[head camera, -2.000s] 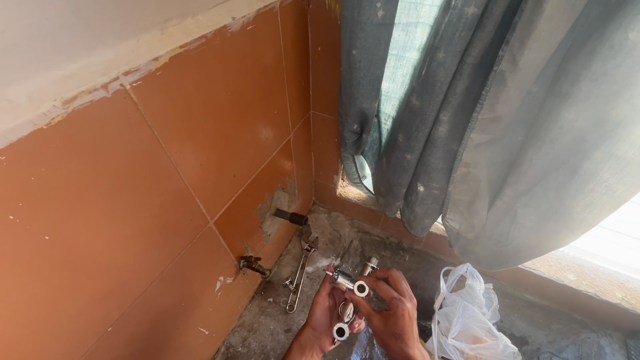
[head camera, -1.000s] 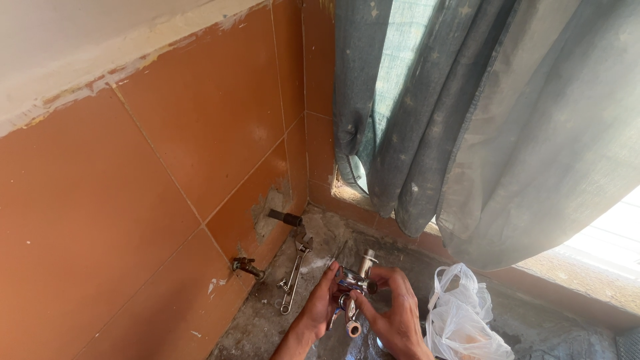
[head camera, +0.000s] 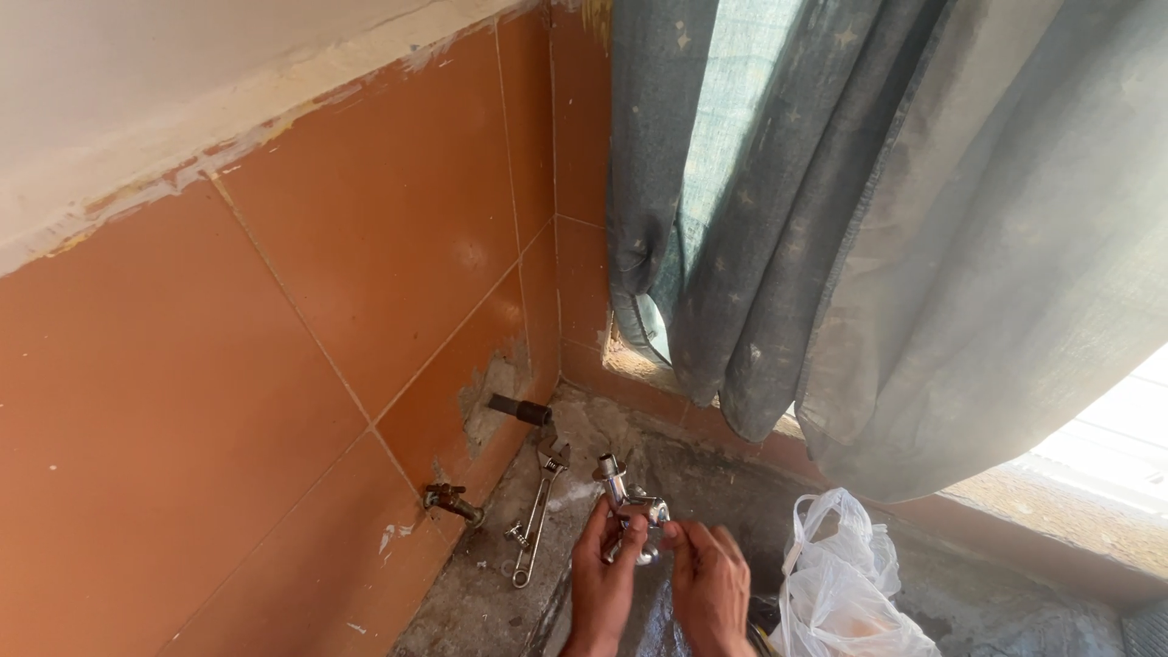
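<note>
A shiny chrome tap fitting (head camera: 641, 511) is held over the concrete ledge, its threaded inlet with a round flange pointing up and away. My left hand (head camera: 602, 570) grips its left side between thumb and fingers. The fingertips of my right hand (head camera: 710, 579) pinch at its right end; whether they hold a separate small part is hidden. Left of the hands, an adjustable wrench (head camera: 540, 511) lies on the ledge with a small metal fitting (head camera: 518, 536) against its handle. An old corroded tap valve (head camera: 453, 504) sticks out of the tiled wall.
A dark pipe stub (head camera: 520, 409) juts from broken plaster in the orange tiled wall (head camera: 438, 338). A white plastic bag (head camera: 844, 584) stands right of my hands on the concrete ledge (head camera: 995, 584). A grey curtain (head camera: 949, 274) hangs over the window at the right.
The chrome fitting has been turned in my hands, and its flanged inlet now points away at the left. My right hand has shifted from around the fitting to its right end.
</note>
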